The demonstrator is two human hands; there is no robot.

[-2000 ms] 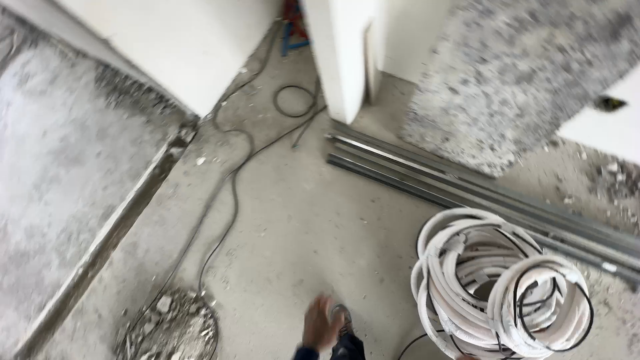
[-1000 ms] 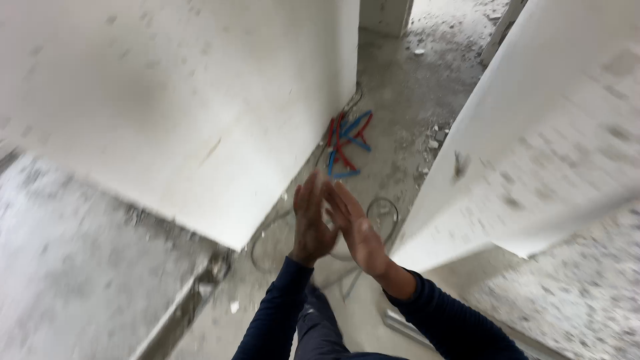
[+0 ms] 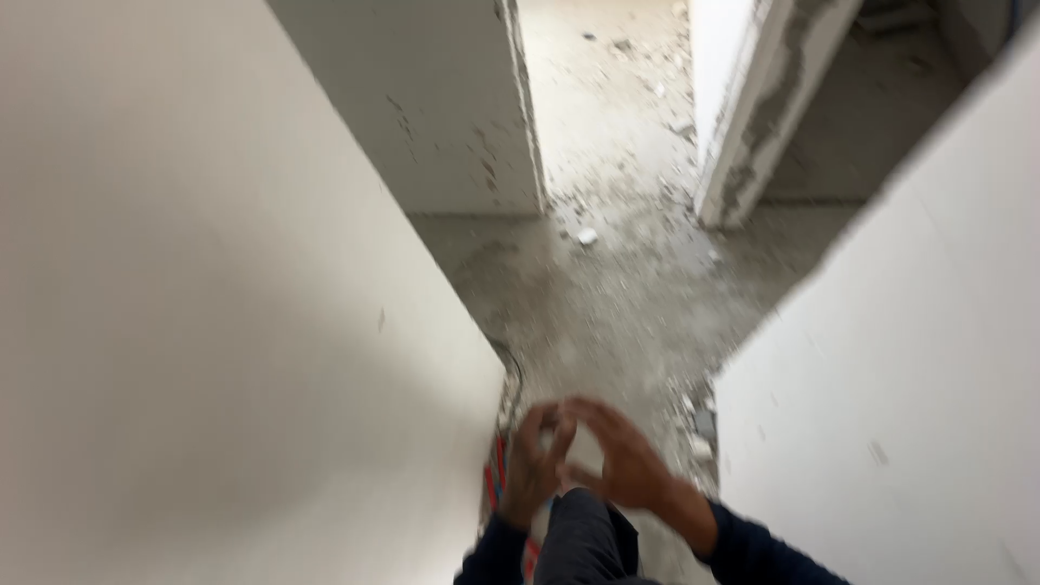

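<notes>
At the bottom centre, my left hand [image 3: 536, 463] and my right hand [image 3: 630, 459] are raised over the concrete floor, their fingertips close together or touching. Both have bent, parted fingers, and nothing is seen in either. Dark sleeves cover my forearms, and my dark trouser leg [image 3: 581, 536] shows below and between the hands. Red pipes or strips [image 3: 491, 485] lie beside my left hand at the foot of the left wall, partly hidden by my arm. A thin dark cable [image 3: 517, 370] curves along the floor there.
Pale walls stand close on the left [image 3: 244, 284] and right [image 3: 894, 325]. Rubble [image 3: 700, 422] lies along the right wall's foot. Ahead, a white fragment [image 3: 587, 236] sits on the floor near a bright doorway [image 3: 609, 106]. A rough wall end [image 3: 751, 122] divides it from a darker opening.
The view has moved forward into the passage between the walls. The coiled pipes and metal profiles seen two seconds ago are out of view. My hands were pressed close together one second ago; now their palms are apart.
</notes>
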